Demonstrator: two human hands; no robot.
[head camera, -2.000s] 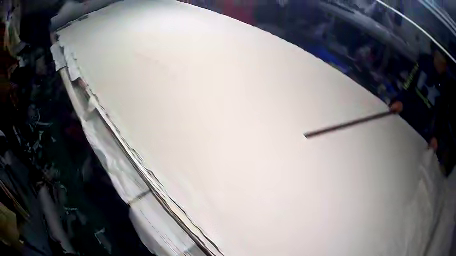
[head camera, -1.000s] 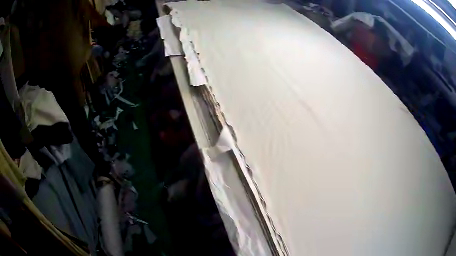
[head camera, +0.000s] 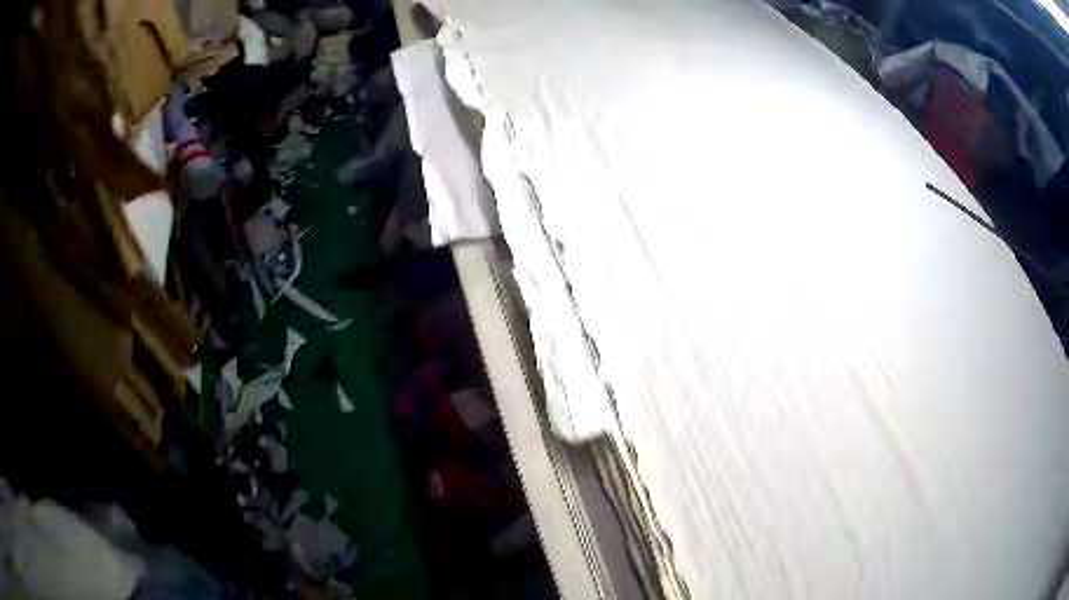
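The off-white fabric ply (head camera: 750, 270) covers the long table, with faint slanting creases across it. Its near long edge is uneven, and the stacked layers show below it. A white flap of cloth or paper (head camera: 451, 176) hangs over the table's side at the upper left of the lay. The thin dark stick (head camera: 961, 208) lies at or over the far right edge of the ply; what holds it cannot be told. Neither of my hands is in view.
A green floor strip (head camera: 352, 469) with scattered pale scraps (head camera: 307, 307) runs along the table's left. Brown piled material (head camera: 82, 270) stands at the far left, and a whitish heap (head camera: 59, 551) at the lower left. Red and white cloth (head camera: 967, 106) is beyond the table.
The view has swung left and moved forward along the table. The hanging flap looks nearer. The coworker's hands, seen two seconds ago, are out of clear view; the dark stick shows again at the right edge.
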